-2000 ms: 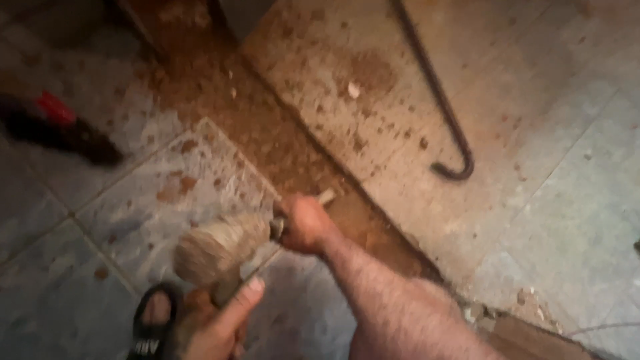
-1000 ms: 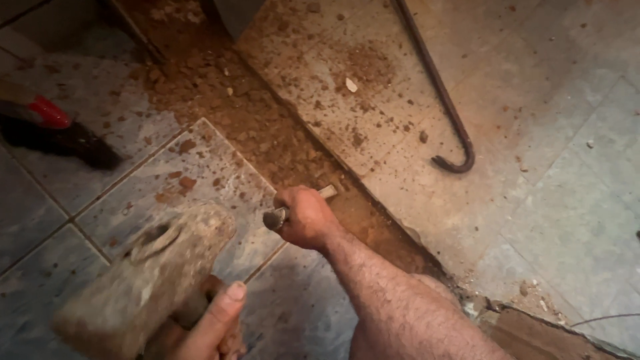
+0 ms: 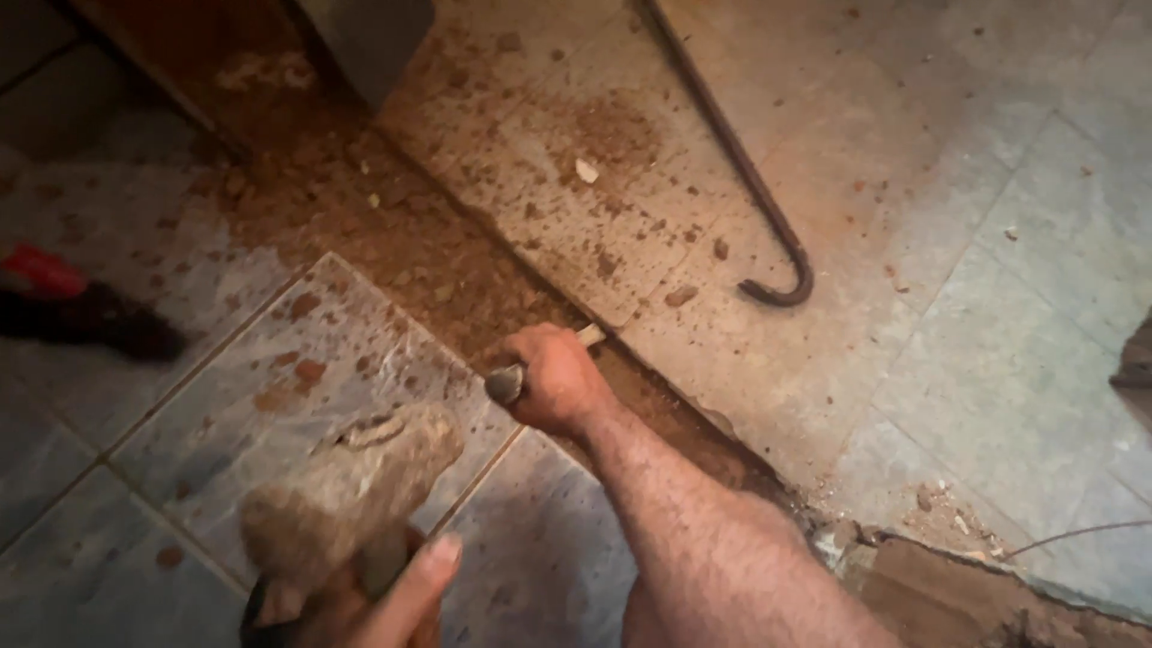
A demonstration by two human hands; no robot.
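My left hand point(image 3: 405, 594), at the bottom, grips the handle of a dusty, worn hammer. Its blurred head point(image 3: 360, 486) is above the blue-grey floor tiles, to the lower left of my right hand, apart from the chisel. My right hand point(image 3: 558, 378) is closed around a metal chisel point(image 3: 506, 384); the butt end sticks out on the left and the flat end on the upper right. That flat end lies at the broken edge of the pale tiles, over a narrow trench point(image 3: 432, 261) of brown rubble. The fingers of my right hand are partly hidden.
A hooked metal bar point(image 3: 738, 153) lies on the pale tiles at the upper right. At the left is a dark brush-like object with a red part point(image 3: 45, 270). Loose debris point(image 3: 621, 135) covers both floor sides. A thin wire point(image 3: 1071, 533) and broken edging lie lower right.
The hammer head has moved from the lower left toward the chisel since one second ago; two seconds ago it was close beside the chisel's butt. My right hand stays at the trench, holding the chisel.
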